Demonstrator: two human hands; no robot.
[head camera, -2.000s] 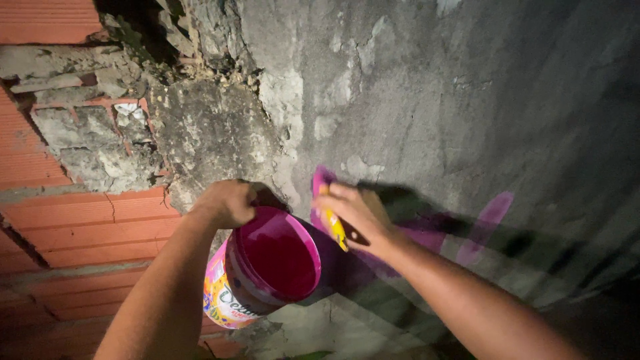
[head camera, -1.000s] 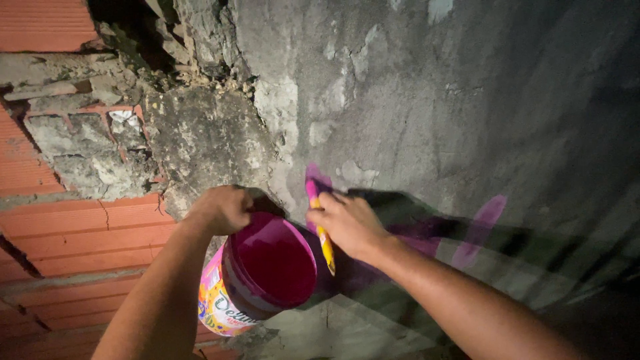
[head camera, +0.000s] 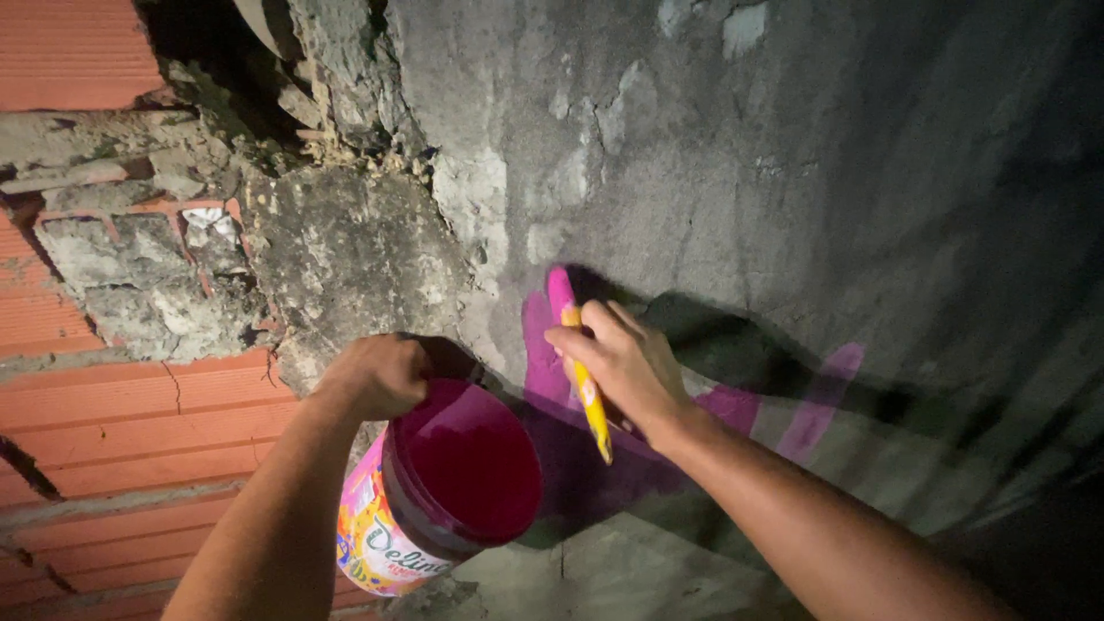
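My left hand (head camera: 375, 373) grips the rim of a plastic paint bucket (head camera: 397, 517), which tilts so that the magenta paint inside shows. My right hand (head camera: 625, 362) is closed around the yellow handle of a paintbrush (head camera: 590, 397). The brush's magenta-coated tip points up and lies against the grey plastered wall (head camera: 707, 198), just right of a fresh magenta patch (head camera: 545, 354). More magenta paint (head camera: 729, 407) shows behind my right wrist, and a separate magenta streak (head camera: 824, 401) slants farther right. The bucket hangs left of and below the brush.
At the left are exposed orange hollow clay bricks (head camera: 129, 423) with rough mortar. A dark hole (head camera: 233, 69) with crumbling edges opens at the upper left. A stained, rough cement patch (head camera: 354, 250) lies between bricks and plaster. Shadows of my arms cross the wall.
The magenta patch beside the brush has grown taller on the wall. My right hand has shifted the brush slightly; my left hand keeps its hold on the bucket.
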